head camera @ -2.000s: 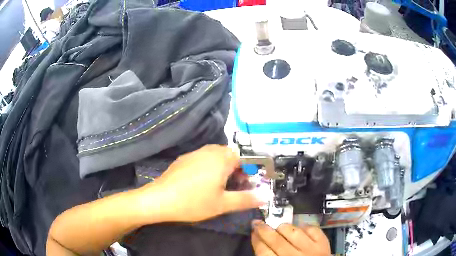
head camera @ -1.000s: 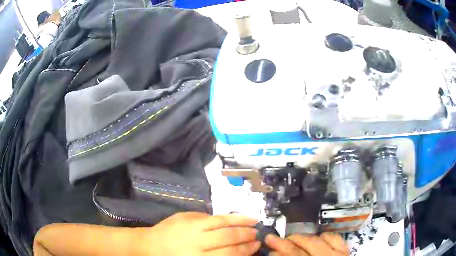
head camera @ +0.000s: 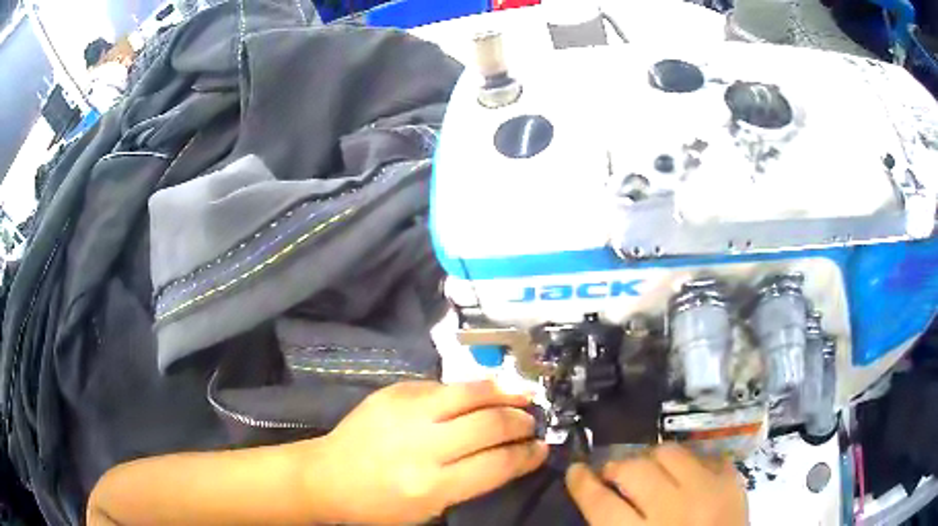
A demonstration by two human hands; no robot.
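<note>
A dark grey garment piece [head camera: 514, 500] lies at the bottom centre, its edge running up to the presser foot area of the white and blue overlock machine [head camera: 555, 231]. My left hand [head camera: 432, 447] comes in from the left and pinches the fabric edge just left of the foot. My right hand [head camera: 658, 488], cut off by the bottom edge, holds the same fabric with its fingertips just below the foot. The fabric under both hands is mostly hidden.
A large heap of dark grey jacket fabric [head camera: 339, 92] with yellow and white stitching fills the left. Thread tension dials [head camera: 702, 339] stand on the machine front. Black lint lies on the white table at the lower right. A person [head camera: 106, 60] is at the upper left.
My left hand first moved down off the machine's front left to the fabric edge, then slightly up with it towards the foot. More dark fabric now shows between my hands. The camera view has shifted.
</note>
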